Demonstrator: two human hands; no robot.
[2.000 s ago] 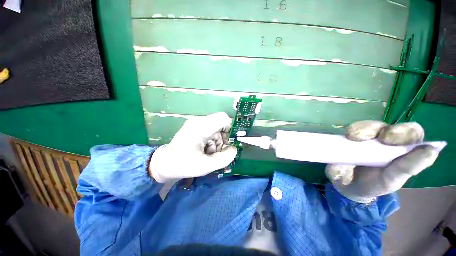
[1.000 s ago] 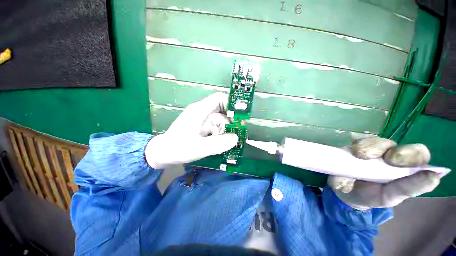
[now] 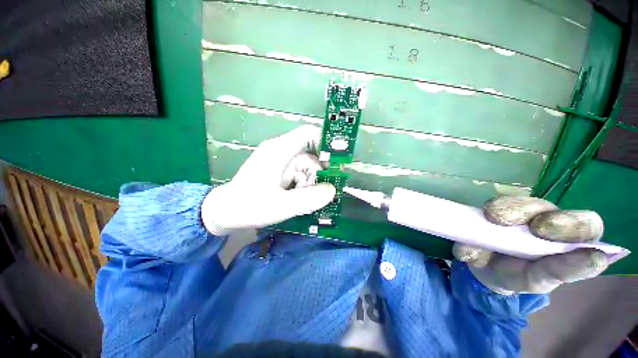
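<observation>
My left hand (image 3: 269, 183), in a white glove, holds a narrow green circuit board (image 3: 341, 126) by its middle, thumb on top. The board stretches away from me above the pale green plate. It bears small white and dark parts, with a white oval patch near its middle. My right hand (image 3: 535, 241), its glove greyed at the fingertips, is closed around a plain white glue tube (image 3: 444, 218). The tube's tapered white nozzle (image 3: 365, 196) points left, its tip at or just beside the board's right edge; contact cannot be told.
The pale green plate (image 3: 280, 84) has grooved lines, printed numbers and white residue. Thin green strips (image 3: 568, 140) cross right of it. A black mat (image 3: 77, 63) lies at the left with a yellow item (image 3: 5, 68) at the picture's edge. A wooden slatted thing (image 3: 52, 224) is below left.
Since two seconds ago, the board has moved away from me and shows more fully. The nozzle tip has left the white patch and now sits by the board's nearer part.
</observation>
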